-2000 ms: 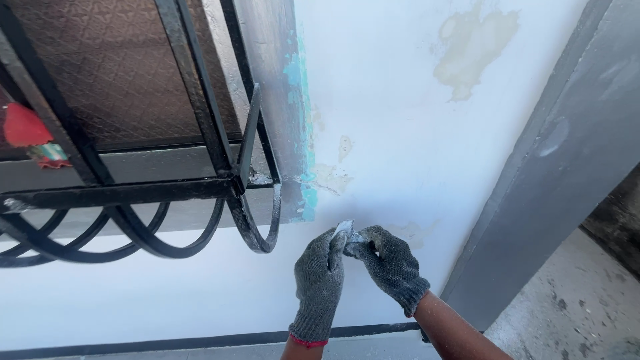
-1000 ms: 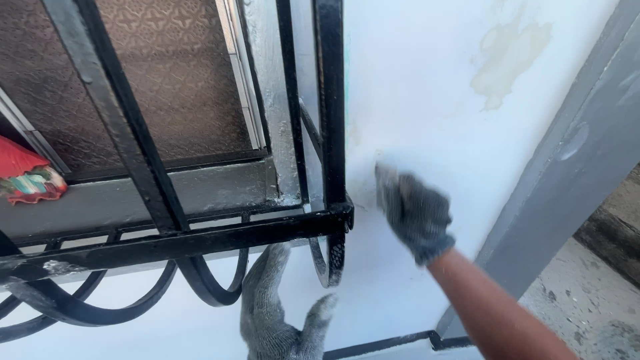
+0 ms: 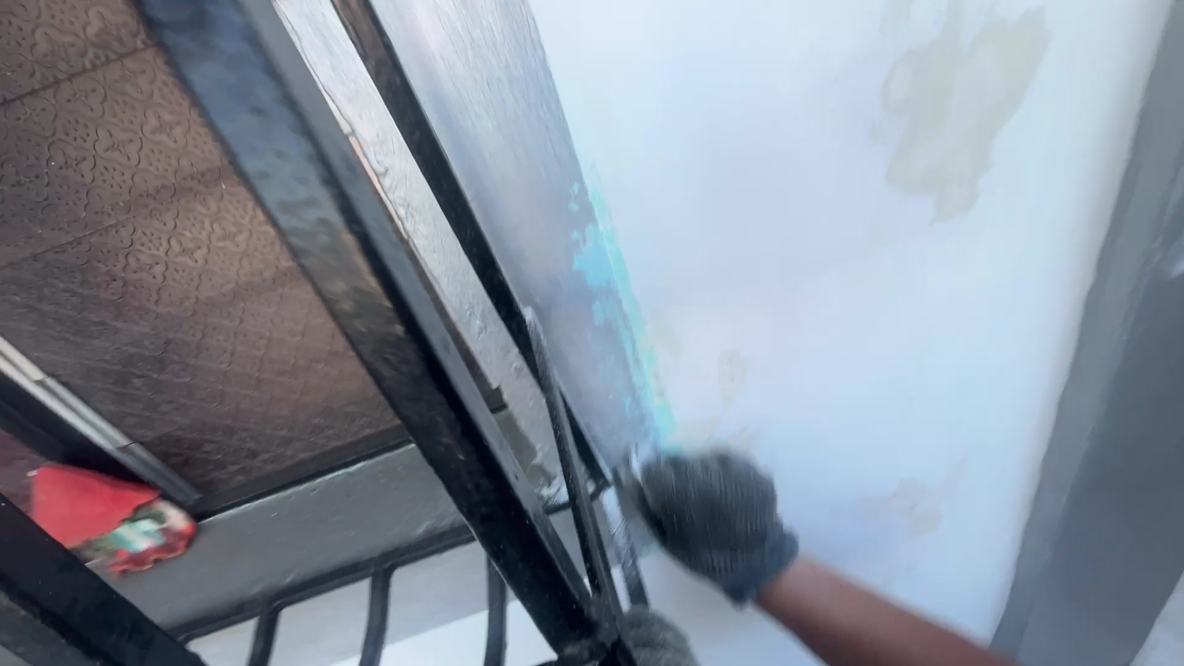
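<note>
My right hand [image 3: 712,518], in a dark grey knit glove, is against the white wall [image 3: 832,305] beside the black metal window grille [image 3: 444,444]. Its fingers are curled, and a blurred pale edge shows at the fingertips; what it holds cannot be made out. Just above it, a strip of flaking turquoise paint [image 3: 615,287] runs along the grey painted border [image 3: 518,222]. My left hand [image 3: 655,638], in a grey knit glove, shows only in part at the bottom edge, by the lower corner of the grille; its fingers are mostly hidden.
Behind the grille are a brown patterned window panel [image 3: 185,259] and a grey sill [image 3: 314,527]. A red cloth-like thing [image 3: 97,509] lies at the lower left. A beige patch [image 3: 967,111] marks the upper wall, and a grey column [image 3: 1101,444] stands at the right.
Two seconds ago both hands were together around a small pale thing; they are now apart. The right hand has moved from the open wall to the edge beside the grille. The view has shifted and tilted.
</note>
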